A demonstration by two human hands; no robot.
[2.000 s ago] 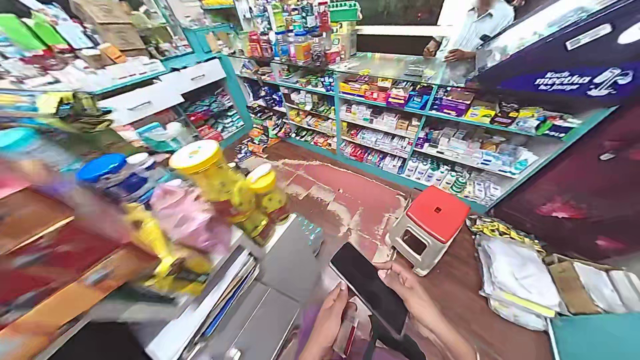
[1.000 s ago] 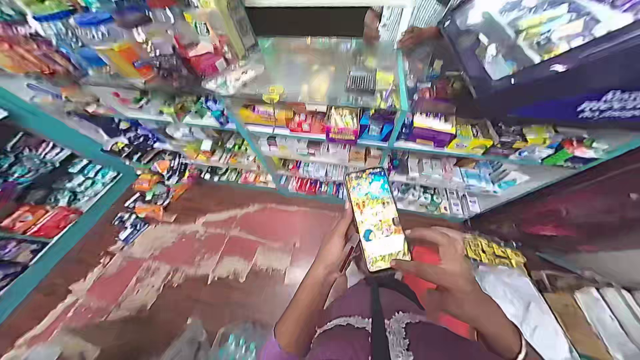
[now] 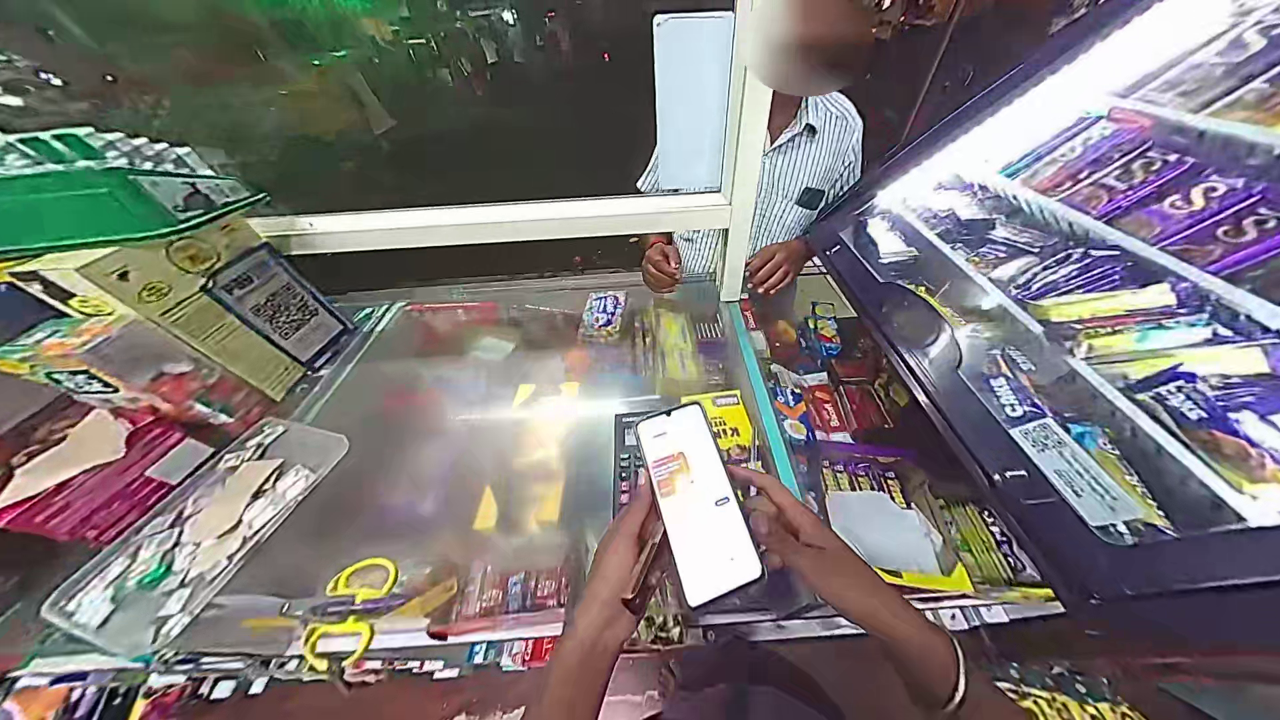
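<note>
A smartphone with a lit, mostly white screen is held above the front of the glass counter. My left hand grips its left side. My right hand is at the phone's right edge, fingers bent; whether they touch the phone is hard to tell. A calculator lies on the counter, partly hidden behind the phone. Beside it is a yellow packet.
Yellow-handled scissors lie front left on the glass counter, near a clear plastic tray of small packets. A person stands across the counter, hands at its far edge. A lit display case flanks the right.
The view has moved toward the counter. The phone's screen was dark two seconds back, then showed a colourful picture, and is now mostly white. My left hand has kept hold of the phone.
</note>
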